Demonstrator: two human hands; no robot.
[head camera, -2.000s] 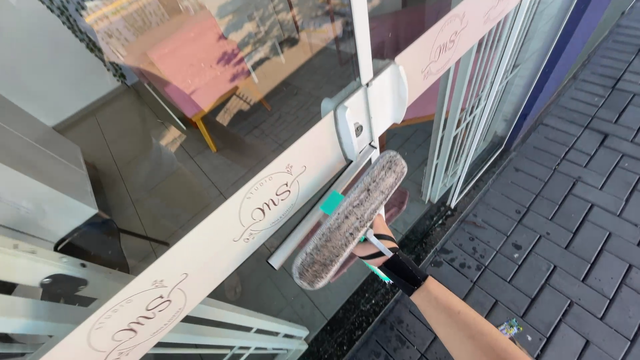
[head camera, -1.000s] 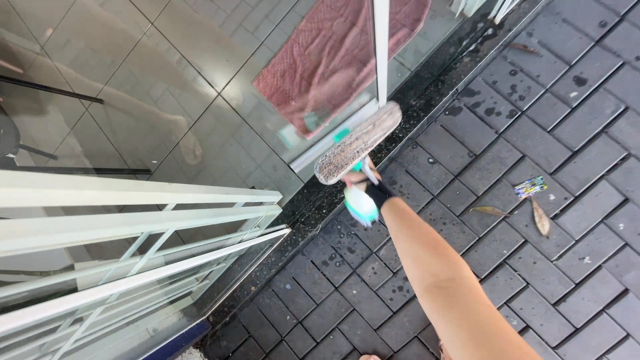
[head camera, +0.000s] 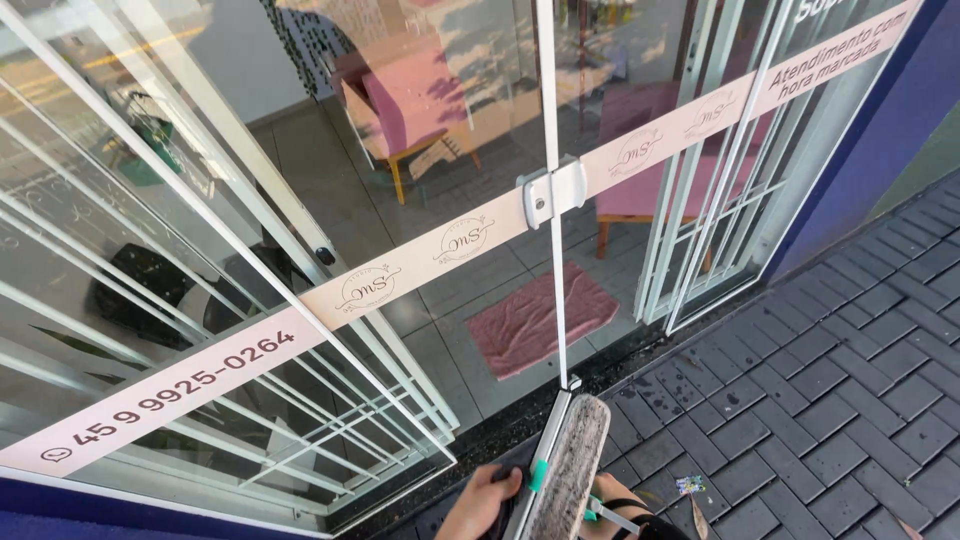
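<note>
At the lower middle of the head view, a window squeegee (head camera: 550, 450) with a fluffy grey washer pad (head camera: 576, 469) and green fittings stands tilted, its far end by the foot of the glass door (head camera: 450, 337). My right hand (head camera: 611, 499), with black straps on it, grips the handle behind the pad and is partly hidden. On the blade side, my left hand (head camera: 484, 504) pinches what looks like a dark cloth (head camera: 511, 491) against the squeegee, thumb and fingers closed. Reflections cover parts of the glass.
A white door lock (head camera: 553, 196) sits on the door's middle edge, with a printed strip (head camera: 420, 262) across the glass. White bars (head camera: 360, 420), pink chairs (head camera: 405, 97) and a pink cloth (head camera: 544, 319) show behind it. Dark pavers (head camera: 810, 390) run along a black sill.
My left hand has come into view at the squeegee blade with a dark cloth. The squeegee has left the glass area where it was two seconds ago. The view has shifted strongly.
</note>
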